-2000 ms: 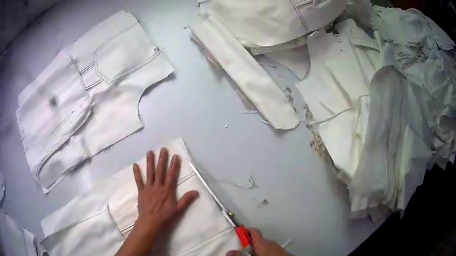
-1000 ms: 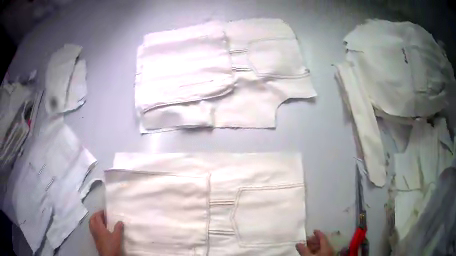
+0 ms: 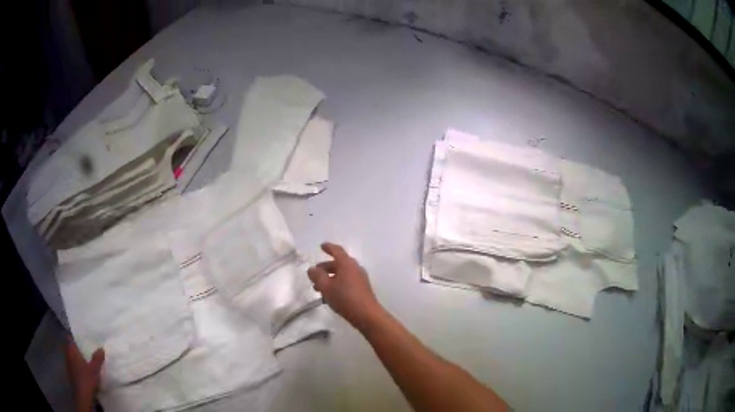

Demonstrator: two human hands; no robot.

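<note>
A white front panel [image 3: 129,298] with a pocket, a large overlay piece and short double stitch bars lies at the left, over other white pieces. My left hand [image 3: 84,374] is at its lower left edge, partly cut off by shadow and the picture's rim, thumb on the cloth. My right hand [image 3: 342,282] is at the panel's right edge, index finger raised and the others curled; whether it pinches the cloth cannot be told. The shears are not in view.
A panel stack [image 3: 500,201] lies at centre right. Folded white pieces [image 3: 121,169] lie at the upper left, a strip-like piece [image 3: 278,113] beside them. White garment pieces [image 3: 709,265] lie at the right rim. A rough wall [image 3: 564,48] stands behind the table.
The view has turned left. The front panel has gone from in front of me to the left pieces, with both hands beside it. The shears have left the view.
</note>
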